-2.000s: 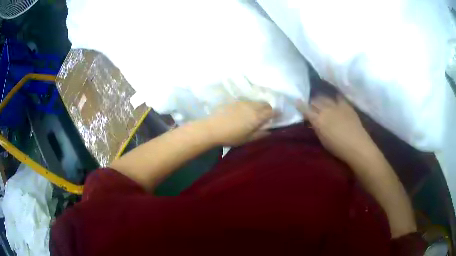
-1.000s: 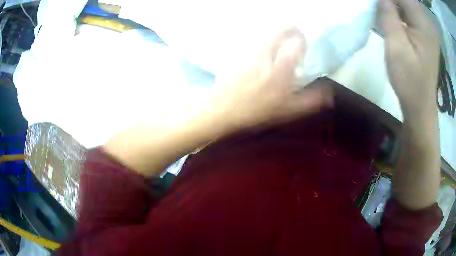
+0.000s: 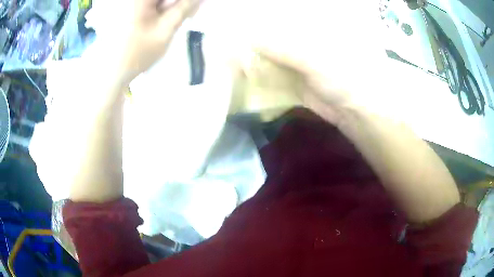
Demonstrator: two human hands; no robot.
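Observation:
White garment cloth (image 3: 168, 130), strongly overexposed, covers the table and hangs down at the left and centre. A dark strip or label (image 3: 196, 58) lies on it between my hands. My left hand (image 3: 157, 32) is at the upper left over the cloth, its fingertips at the top edge; its grip is unclear. My right hand (image 3: 314, 89) is blurred, its fingers reaching left over a cream-yellowish patch (image 3: 271, 86), perhaps cloth or paper. I cannot tell whether it holds it.
Large black-handled shears (image 3: 460, 81) lie on the white table (image 3: 401, 103) at the right, with a thin dark-tipped tool (image 3: 414, 64) beside them. Small round metal parts (image 3: 406, 28) lie near the top. A yellow-framed stand (image 3: 19, 243) is at the lower left.
My left hand has moved left and up. My right hand has moved left and down towards the centre. The view has shifted, bringing the dark strip and more of the shears into sight.

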